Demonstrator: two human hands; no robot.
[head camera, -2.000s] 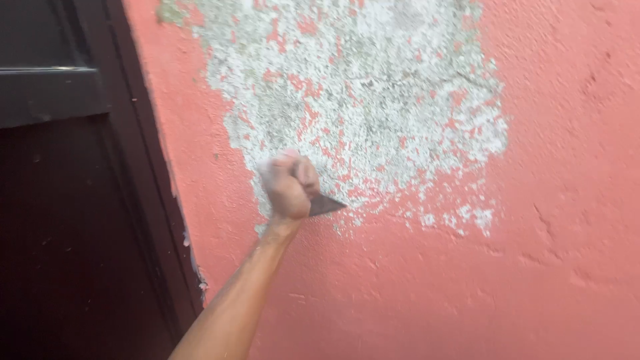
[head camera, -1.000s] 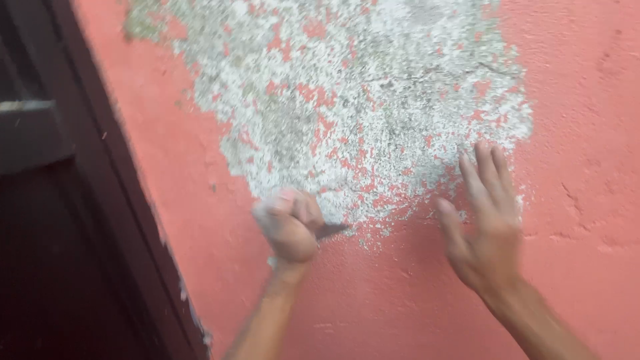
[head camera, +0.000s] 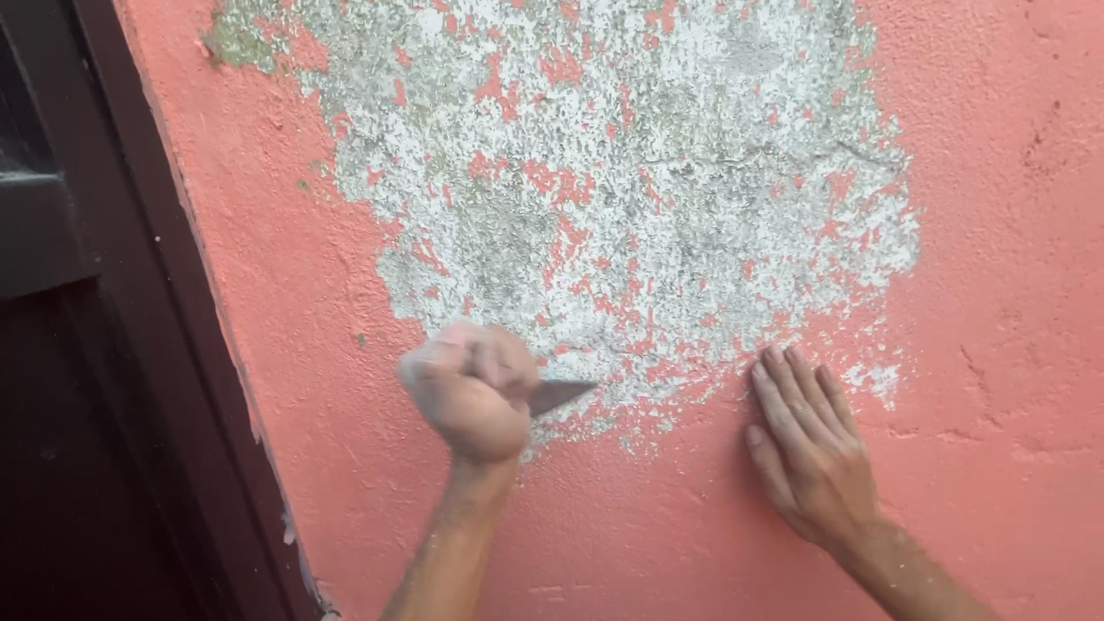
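Note:
My left hand (head camera: 474, 388), slightly blurred, is closed in a fist around a scraper (head camera: 561, 395). The tool's handle is hidden in the fist; its dark metal blade points right, at the lower edge of a patch of bared white and grey plaster (head camera: 673, 216). Flecks of pink paint remain on the patch. To the right, my right hand (head camera: 815, 448) lies flat on the pink wall (head camera: 655, 535), its fingertips by the patch's lower edge. It holds nothing.
A dark door (head camera: 52, 414) with its frame (head camera: 198, 414) stands along the left side, with chipped paint where it meets the wall. Cracks (head camera: 975, 379) run through the pink paint at the right.
My right hand, out of view two seconds ago, came in at the right and now rests on the wall, lower against the patch than one second ago. My left hand still holds the scraper.

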